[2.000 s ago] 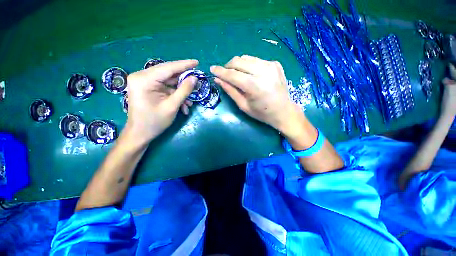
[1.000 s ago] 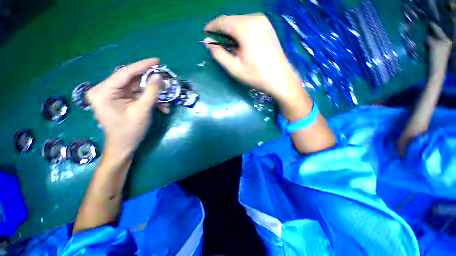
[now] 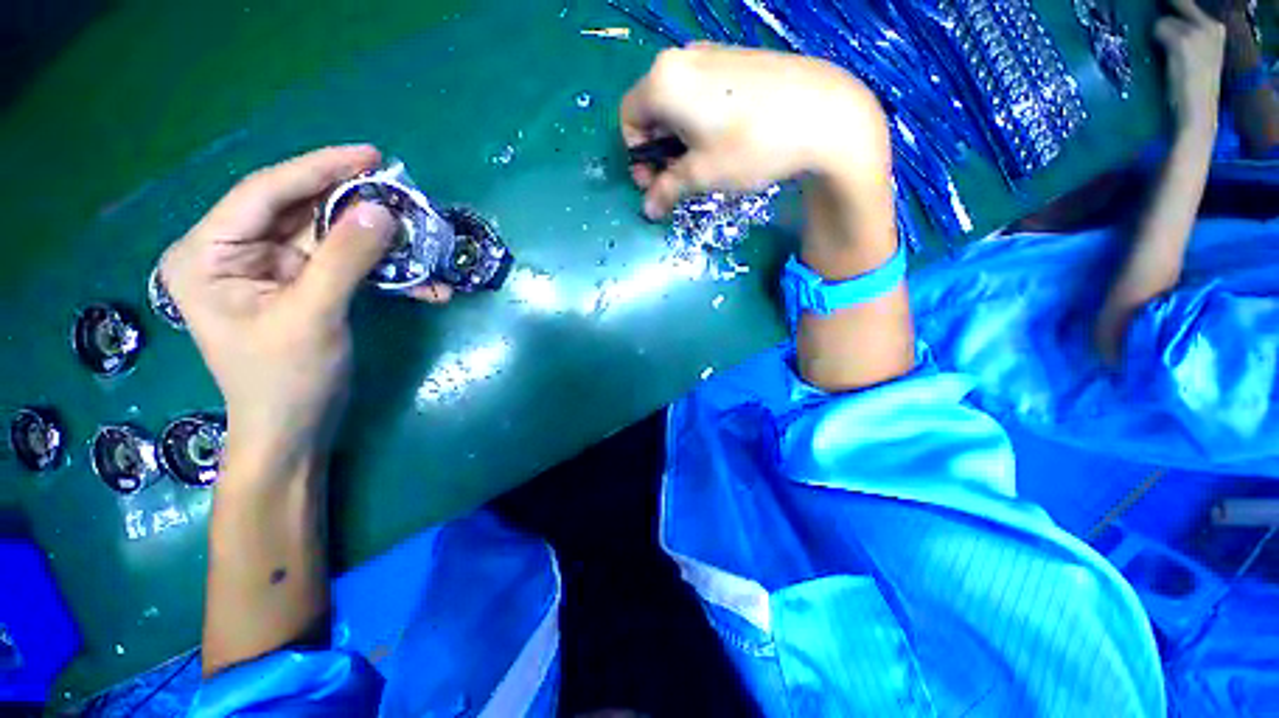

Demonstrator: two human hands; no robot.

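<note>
My left hand [image 3: 281, 267] holds a shiny round housing [image 3: 400, 241] between thumb and fingers, its open side facing up. Another dark round housing [image 3: 474, 250] stands on the bench just right of it. My right hand [image 3: 758, 119] is bent over beside a pile of tiny silvery clips [image 3: 722, 225], its fingers closed around dark tweezers [image 3: 657, 150]. The tweezer tips are hard to make out, and I cannot tell whether they grip a clip.
Several round housings [image 3: 107, 338] stand on the green bench [image 3: 561, 351] at the left. A blue bin [image 3: 31, 617] is at lower left. Blue-silver strips [image 3: 898, 98] and rowed parts [image 3: 1017, 84] lie at upper right. A neighbouring person's arm [image 3: 1185, 154] reaches in at far right.
My right hand has left the held housing and moved right to the clip pile. My left hand still holds the housing. The view has shifted, so the bench things sit differently in the frame.
</note>
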